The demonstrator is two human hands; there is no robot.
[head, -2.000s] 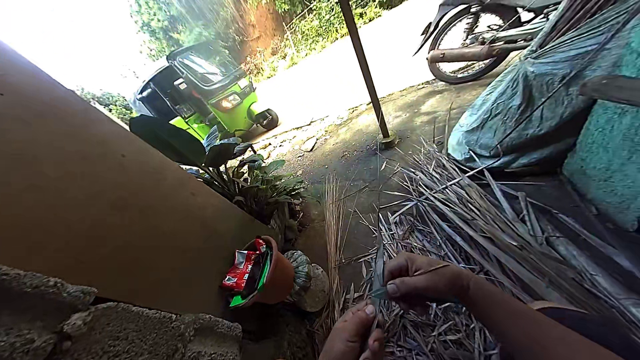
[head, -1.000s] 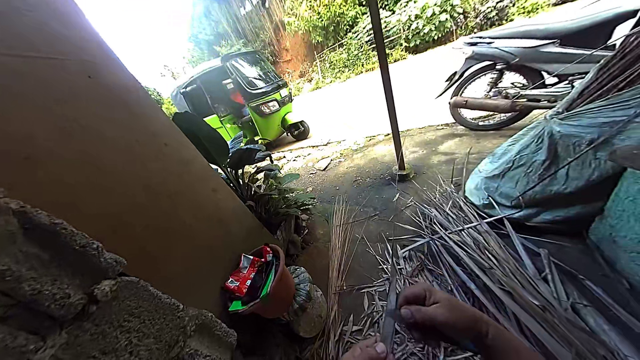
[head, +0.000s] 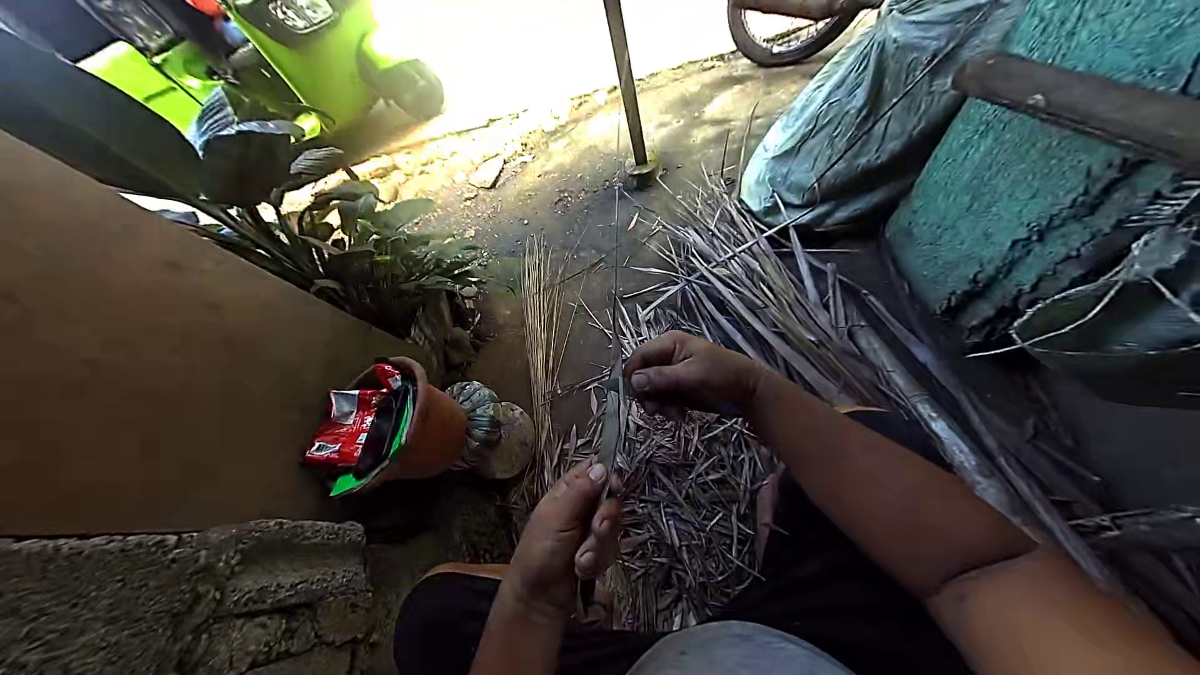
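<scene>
My left hand (head: 567, 534) is closed round the lower end of a knife with a flat grey blade (head: 611, 431), which points away from me. Beside the upper part of the blade, my right hand (head: 689, 375) pinches a thin strip (head: 617, 281) that runs up and away past the blade. Below both hands lies a heap of dry shavings (head: 694, 506). A bundle of long dry leaf strips (head: 750, 281) spreads beyond my right hand. Thin sticks (head: 542, 328) lie in a narrow row to the left of the hands.
A clay pot (head: 431, 422) with red packets stands at left beside a green striped gourd (head: 476, 412). A rough block wall (head: 187, 600) is at lower left. A metal post (head: 623, 84) rises ahead. A filled sack (head: 834, 141) and a green surface (head: 1022, 187) are at right.
The view has tilted down, showing more of my arms and lap. Both hands stay at the blade, and the long thin strip now shows clearly at my right hand.
</scene>
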